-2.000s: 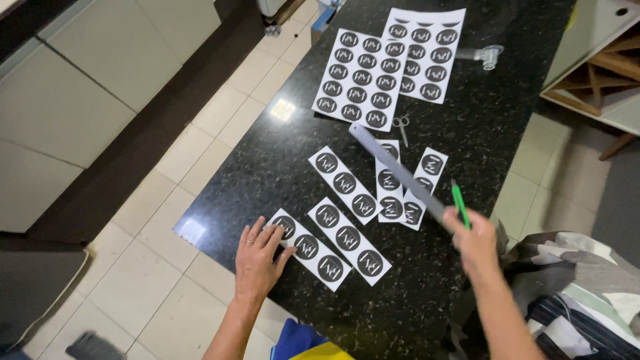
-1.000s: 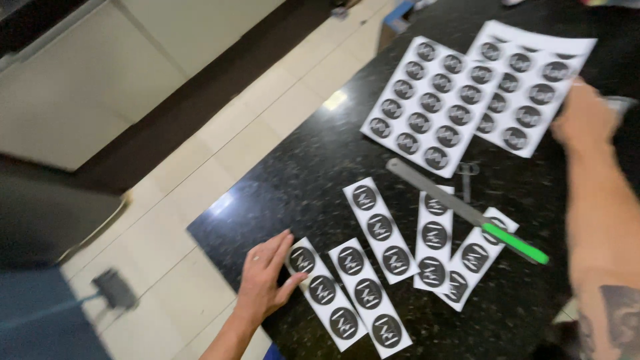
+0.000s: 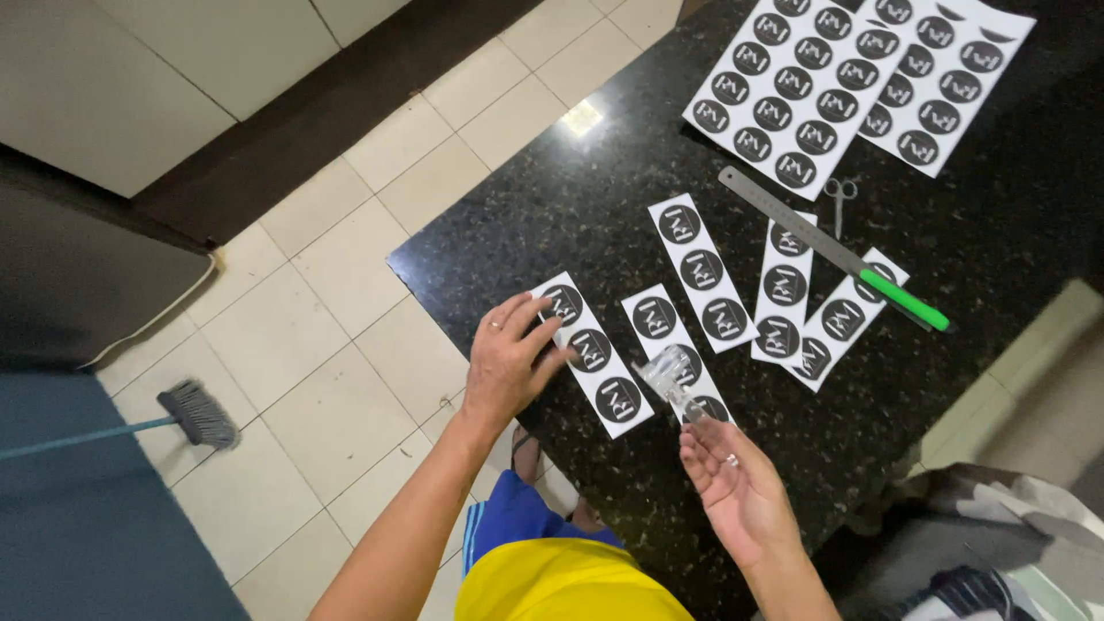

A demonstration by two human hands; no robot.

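My left hand (image 3: 517,358) rests at the upper end of a white strip of round black stickers (image 3: 593,354), fingers spread on its edge. In my right hand (image 3: 737,487) is a clear plastic object (image 3: 668,375), its exact kind unclear, held over a second sticker strip (image 3: 651,312). To the right lie a third strip (image 3: 700,272), an upright one (image 3: 785,285) and a slanted one (image 3: 841,319). A steel ruler (image 3: 789,216) crosses these last two, with a green-handled cutter (image 3: 906,297) at its lower end. Small scissors (image 3: 839,203) lie beside the ruler.
Larger sticker sheets (image 3: 793,82) overlap at the back of the dark speckled stone counter (image 3: 552,207). The counter's corner is left of my left hand. A broom (image 3: 198,414) is on the tiled floor. Patterned fabric (image 3: 992,543) lies at the lower right.
My right hand held the ruler and green-handled cutter, let them go, reached to the back right, and is now nearer me with the clear plastic object. My left hand stays by the same strip.
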